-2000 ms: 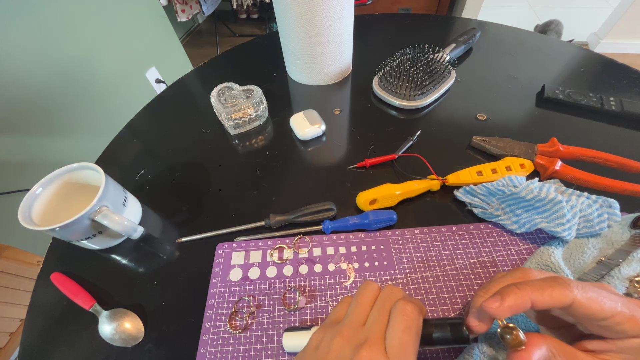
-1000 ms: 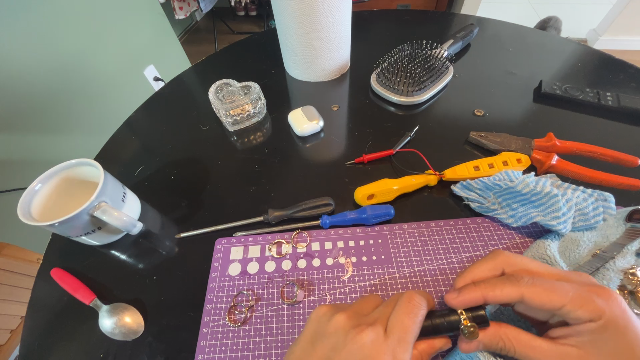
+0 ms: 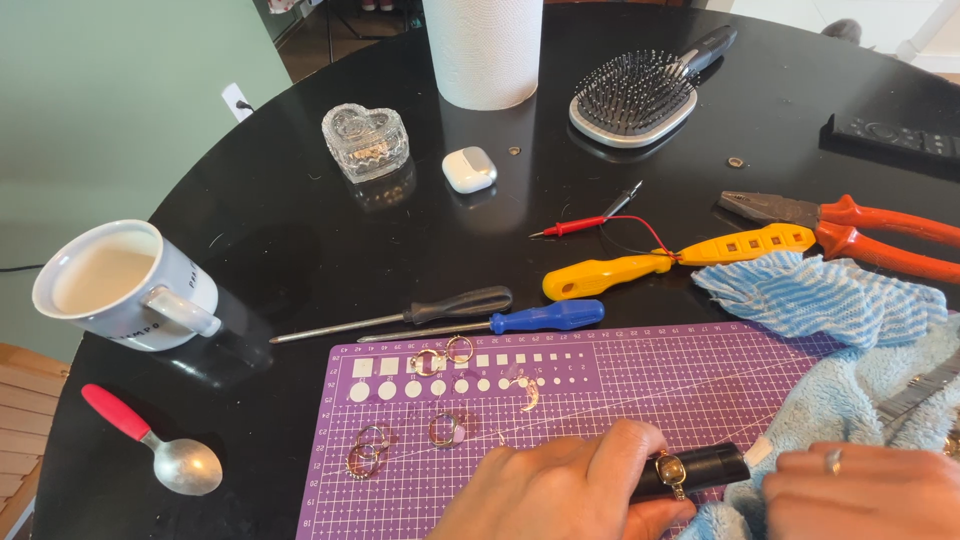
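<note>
My left hand (image 3: 562, 484) grips a black cylinder (image 3: 709, 469) above the purple cutting mat. A gold-coloured ring with a brownish stone (image 3: 670, 470) sits around the cylinder beside my fingertips. My right hand (image 3: 862, 487), wearing a ring, is curled just right of the cylinder over the light blue towel. A small pale-tipped thing (image 3: 757, 450) sticks out at its finger side; the rest of it is hidden. On the cutting mat (image 3: 622, 397) lie several rings, among them one with a pink stone (image 3: 447, 430), and a curved gold-coloured piece (image 3: 531, 394).
Behind the mat lie black (image 3: 457, 303) and blue (image 3: 547, 316) screwdrivers, a yellow tester (image 3: 607, 276) and orange-handled pliers (image 3: 855, 217). A mug (image 3: 135, 292) and spoon (image 3: 187, 465) stand at left. A blue towel (image 3: 832, 397), paper roll (image 3: 484, 52), hairbrush (image 3: 637, 97) and glass heart box (image 3: 365, 142) surround them.
My right hand has come away from the cylinder and ring to the right, and the pale tip now shows beside it. My left hand keeps hold of the cylinder.
</note>
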